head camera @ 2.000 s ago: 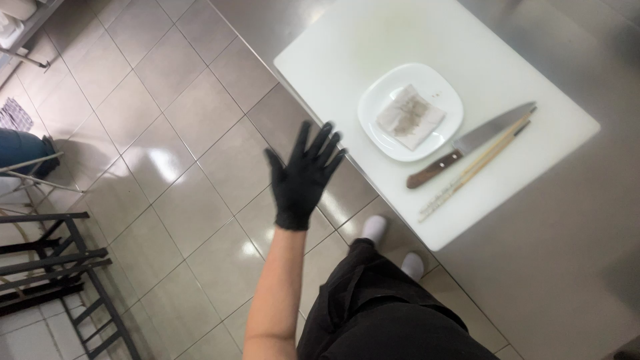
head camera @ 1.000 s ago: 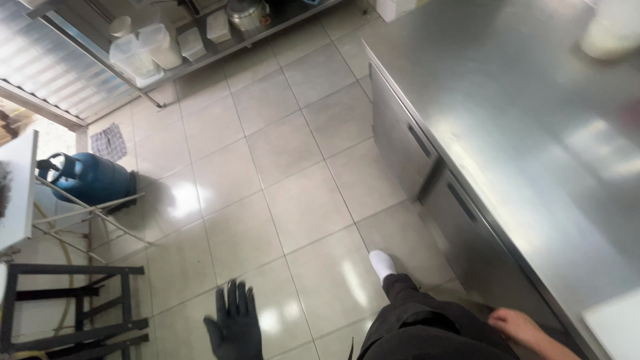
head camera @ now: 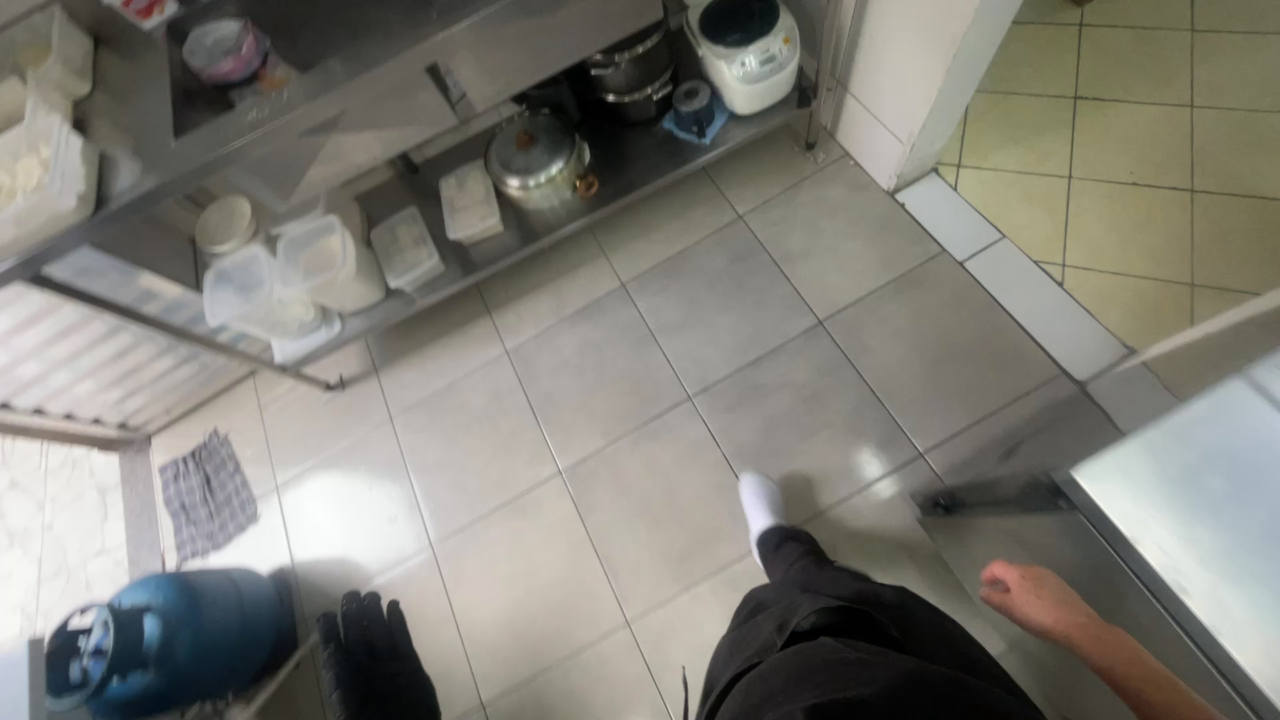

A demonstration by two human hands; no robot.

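Observation:
My left hand (head camera: 372,655), in a black glove, hangs over the tiled floor at the bottom left of the head view, fingers extended and nothing in it. A blue gas cylinder (head camera: 205,635) lies in view just left of it. My right hand (head camera: 1032,598), bare, is at the lower right beside the steel counter's side, its fingers curled; whether it holds something cannot be told. Between the hands are my dark trousers and one white shoe (head camera: 762,505) on the floor.
A steel shelf holds plastic containers (head camera: 325,262), a pressure cooker (head camera: 537,160), dark pots and a white rice cooker (head camera: 745,55). A checked cloth (head camera: 210,495) lies on the floor at left. A doorway sill (head camera: 1040,300) is at right, near the steel counter (head camera: 1200,500).
The view has swung away from the cutting board, plate, knife and chopsticks seen two seconds ago to the shelf and doorway. My right hand has come into view since then.

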